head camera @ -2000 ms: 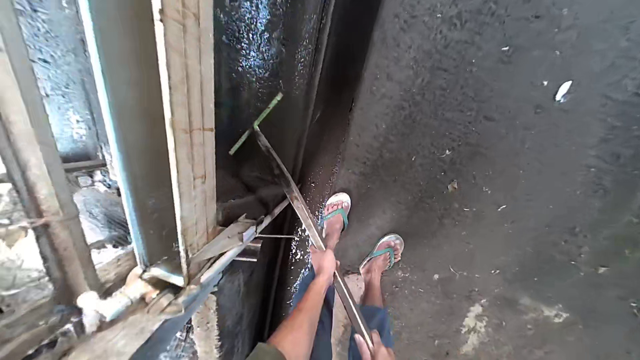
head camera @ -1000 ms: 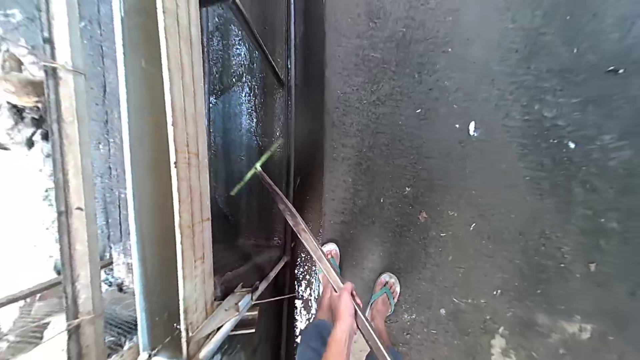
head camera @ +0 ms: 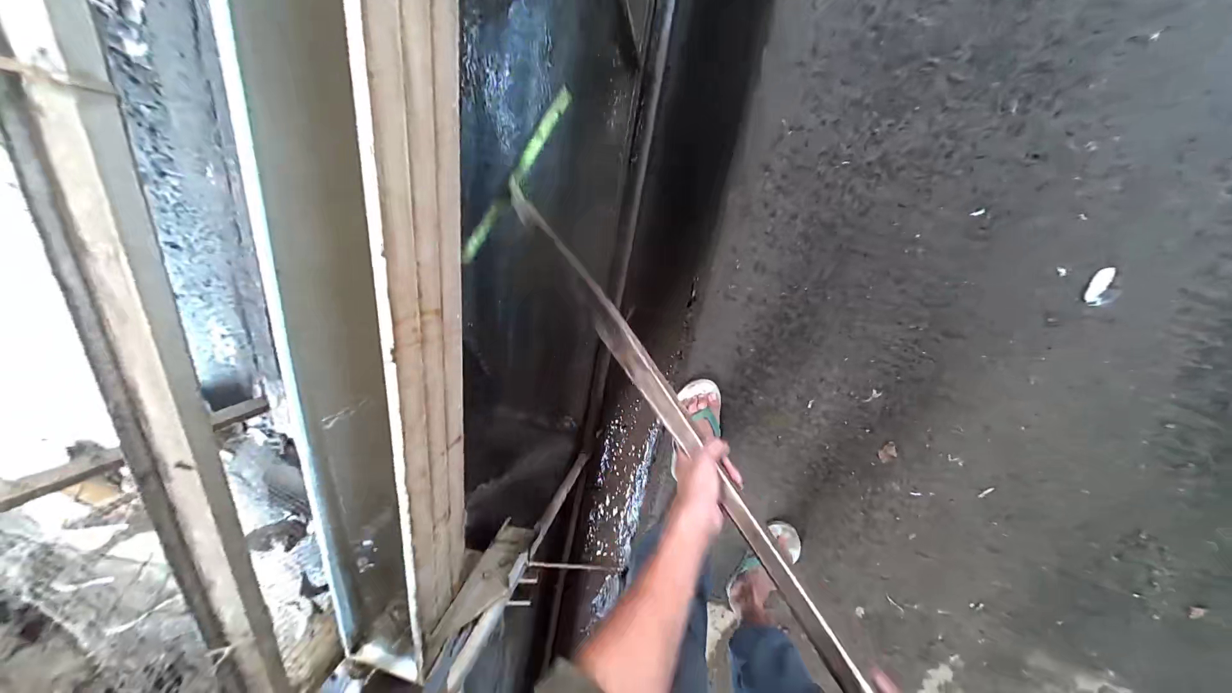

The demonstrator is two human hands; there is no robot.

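My left hand [head camera: 701, 474] is closed around the middle of a long wooden pole [head camera: 643, 371], just in front of my feet. A small part of my right hand [head camera: 884, 681] shows at the bottom edge, by the pole's near end; its grip is mostly out of frame. The pole slants up and left over a dark, wet channel. At its far end a narrow green crosspiece [head camera: 541, 135] is fixed crosswise, blurred, above the dark wet surface [head camera: 539, 327].
Wooden boards [head camera: 419, 318] and a grey trough-like panel [head camera: 318, 289] stand along the left. A thin metal bar [head camera: 568, 491] and broken wood lie at the channel's lower end. My sandalled feet [head camera: 701, 409] are on a dark floor [head camera: 962, 385] with a white scrap [head camera: 1099, 286].
My hands were close together on the pole one second ago; now they are farther apart, the right one near the bottom edge. The view has shifted.
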